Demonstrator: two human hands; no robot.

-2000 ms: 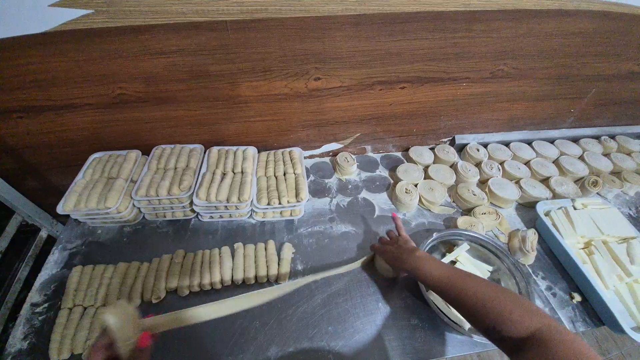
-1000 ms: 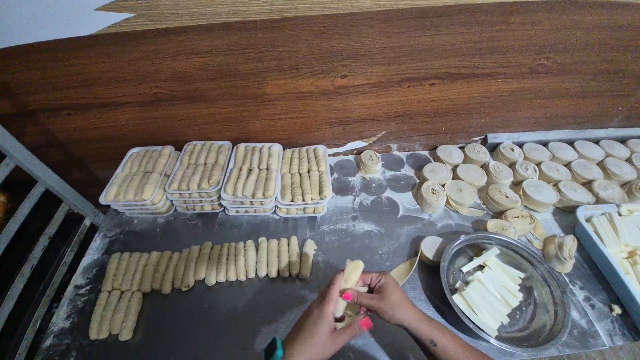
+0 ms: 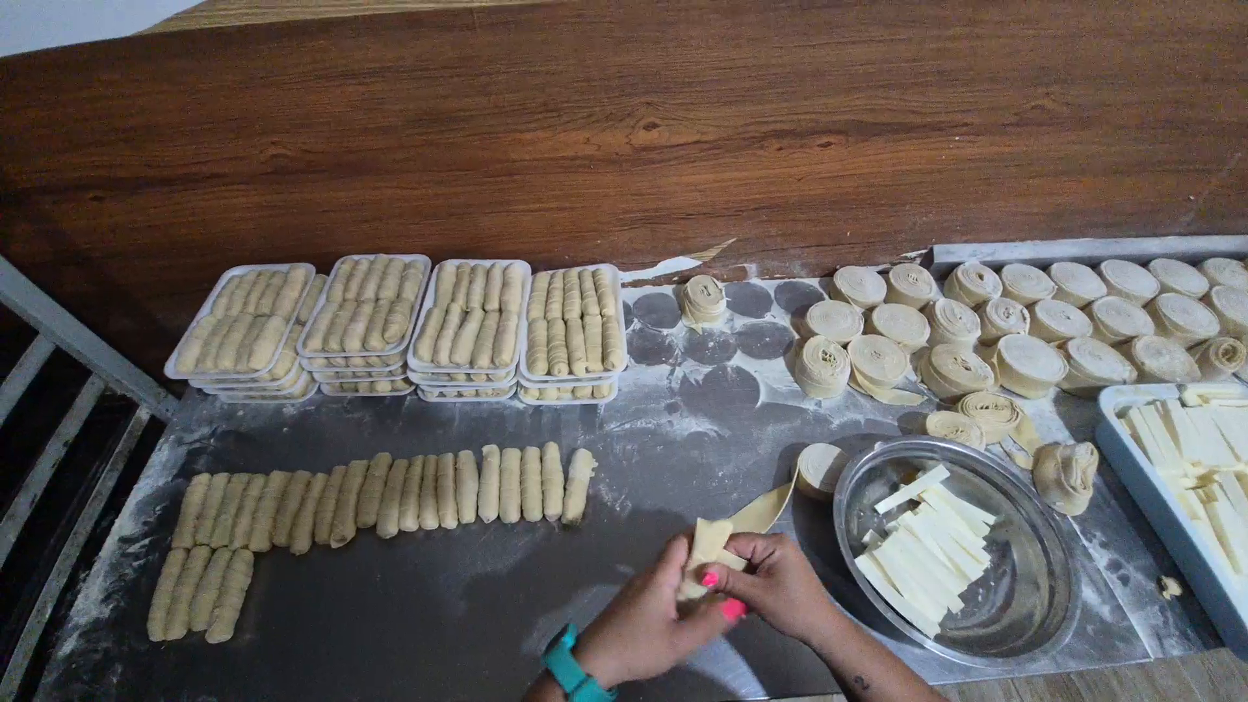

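Note:
My left hand (image 3: 651, 619), with a teal band at its wrist, holds a partly wrapped dough stick (image 3: 704, 556) near the front of the metal table. My right hand (image 3: 780, 583) pinches the dough at the same piece. From there a dough strip (image 3: 765, 509) stretches up to the right, its far end beside a coiled dough roll (image 3: 821, 468). Just right of my hands stands a steel bowl (image 3: 1048, 556) with white cheese-like sticks (image 3: 931, 556) in it. A row of wrapped dough sticks (image 3: 429, 492) lies left of my hands, with a shorter row (image 3: 200, 593) in front of its left end.
Stacked white trays (image 3: 473, 378) of wrapped sticks stand at the back left. Many coiled dough rolls (image 3: 1032, 363) cover the back right, and one roll (image 3: 704, 300) stands apart. A light-blue tub (image 3: 1150, 526) of white sticks is at the right edge. A wooden panel (image 3: 624, 136) rises behind.
Two seconds ago my hands were far apart with a long dough strip stretched between them. They are now together at one dough piece, and the free strip is much shorter.

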